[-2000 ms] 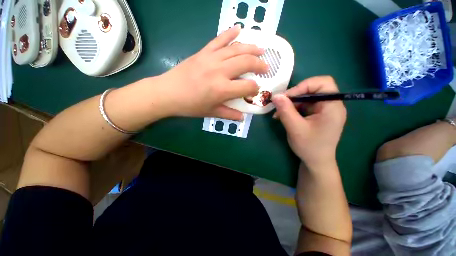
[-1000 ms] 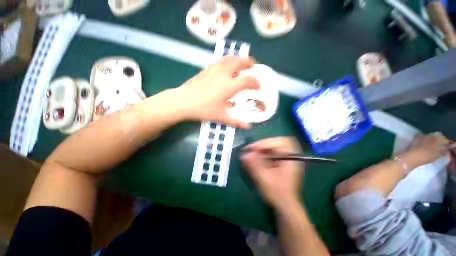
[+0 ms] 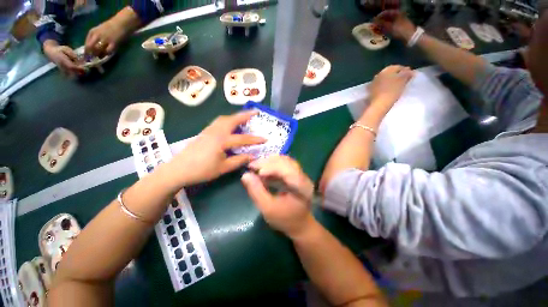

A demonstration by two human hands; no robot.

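Observation:
The blue bin (image 3: 292, 133) holds a heap of small white rings. My left hand (image 3: 219, 147) is over its left and near part, fingers apart. My right hand (image 3: 282, 195) is close beside it at the bin's near edge, closed around the dark, blurred tweezers (image 3: 294, 190); their tip cannot be made out. The white strip with dark rounded squares (image 3: 185, 246) runs under my left forearm. A cream housing (image 3: 139, 122) lies at the strip's far end, printed face up, touched by neither hand.
Cream housings overlap at the lower left (image 3: 58, 237), beside spare strips (image 3: 7, 240). More housings (image 3: 244, 86) lie beyond the pale band. A grey post (image 3: 294, 54) stands behind the bin. A person in grey sleeves (image 3: 384, 198) works close on the right; other hands (image 3: 108, 39) work at the far left.
My left hand has let go of the housing, which now lies at the strip's far end. Both hands are now together at the blue bin. The view has shifted, showing more of the line.

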